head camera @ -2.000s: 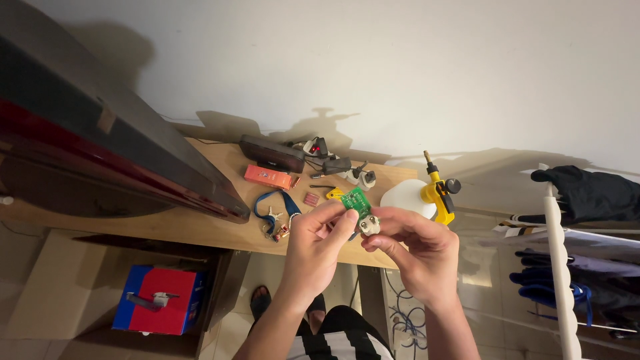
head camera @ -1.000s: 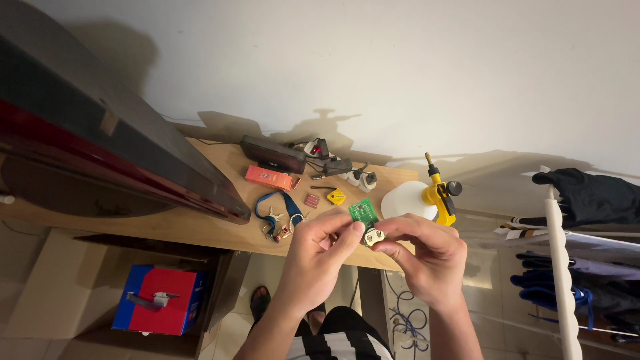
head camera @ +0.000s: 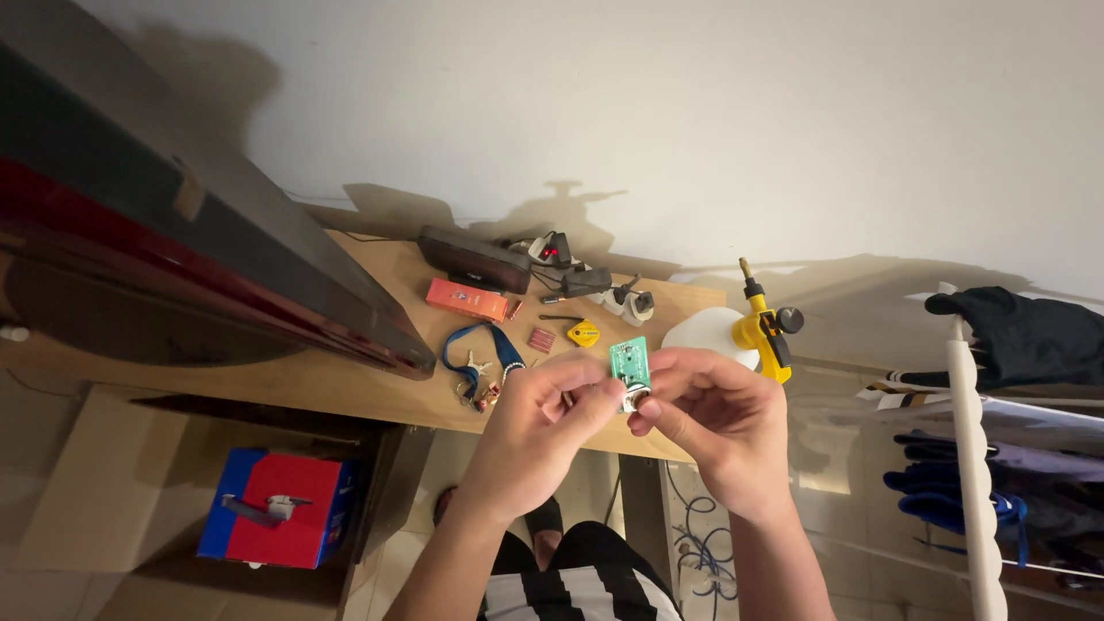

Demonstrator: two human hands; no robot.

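A small green circuit board (head camera: 630, 360) is held up between my two hands over the front edge of the wooden table. My left hand (head camera: 552, 431) pinches its lower left side between thumb and fingers. The fingertips of my right hand (head camera: 720, 423) grip a small whitish metallic part (head camera: 636, 398) at the board's lower end; what exactly it is cannot be made out. Behind the hands on the table lie a yellow tape measure (head camera: 583, 333), a row of small reddish sticks (head camera: 542, 340) and an orange-red box (head camera: 467, 300).
Keys (head camera: 476, 366) on a blue lanyard (head camera: 493, 331) lie left of my hands. A black device (head camera: 474, 260) and power adapters (head camera: 586, 281) stand near the wall. A yellow-and-white pump sprayer (head camera: 763, 332) is at the right, beyond it a clothes rack (head camera: 975, 466). A large screen (head camera: 216, 198) fills the left.
The circuit board has turned between my fingers and now stands more upright, with its face toward me. Both hands stay nearly in the same place.
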